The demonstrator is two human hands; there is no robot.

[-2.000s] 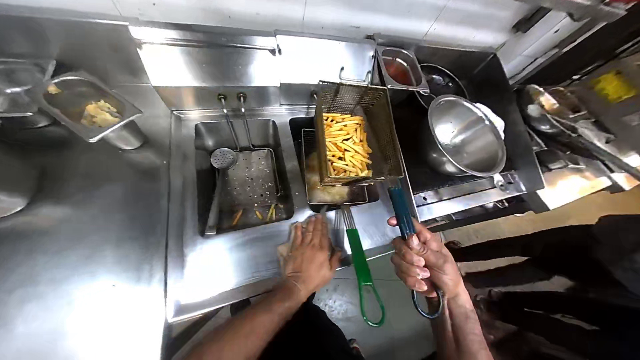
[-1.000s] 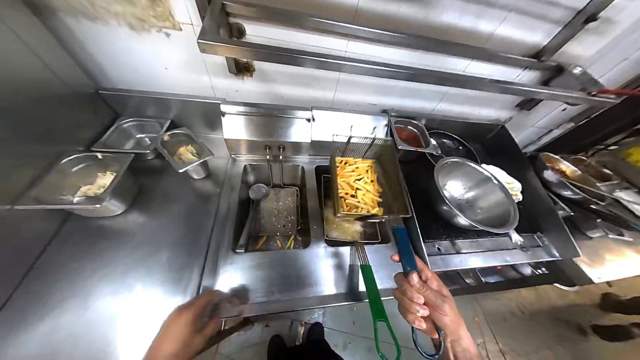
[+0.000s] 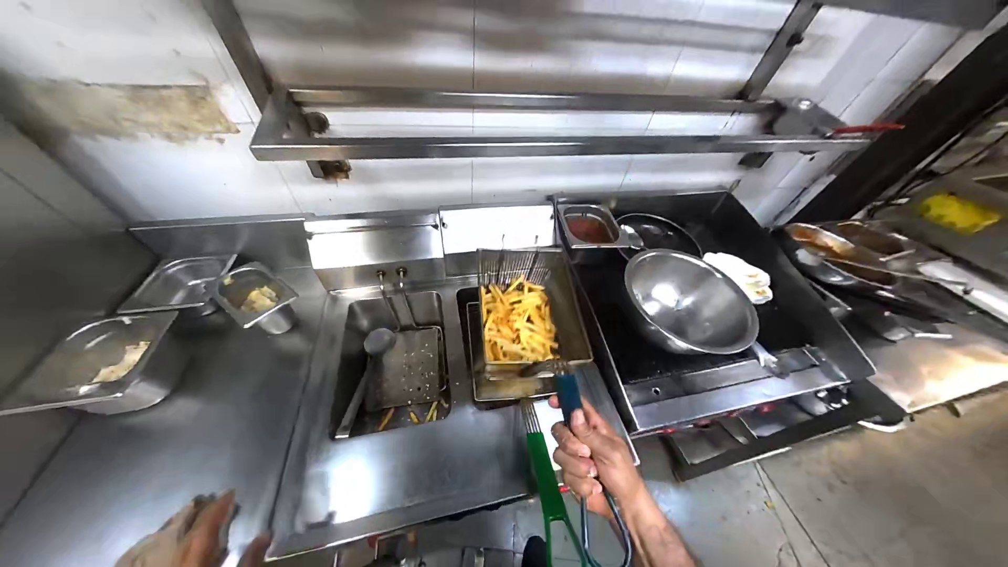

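My right hand [image 3: 594, 457] grips the blue handle [image 3: 568, 394] of a wire fryer basket. French fries [image 3: 518, 321] fill this basket, which is over the right fryer well. A second basket's green handle [image 3: 543, 468] runs down just left of my right hand. At the bottom left, my left hand [image 3: 197, 531] is over the steel counter, partly cut off by the frame and blurred; nothing shows in it. The left fryer well [image 3: 346, 378] contains a perforated plate [image 3: 405, 366], a long-handled skimmer [image 3: 379, 342] and a few loose fries.
Steel pans [image 3: 257, 296] with pale food stand on the left counter [image 3: 228, 409]. Right of the fryer, a steel bowl [image 3: 691, 303], a white cloth [image 3: 739, 276] and a pan of red sauce [image 3: 589, 228] rest on a dark stove. A steel wall rack [image 3: 551, 147] spans above.
My left hand has moved left, away from the fryer's front edge where it lay two seconds ago. My right hand keeps its grip on the blue handle. The view has tilted up.
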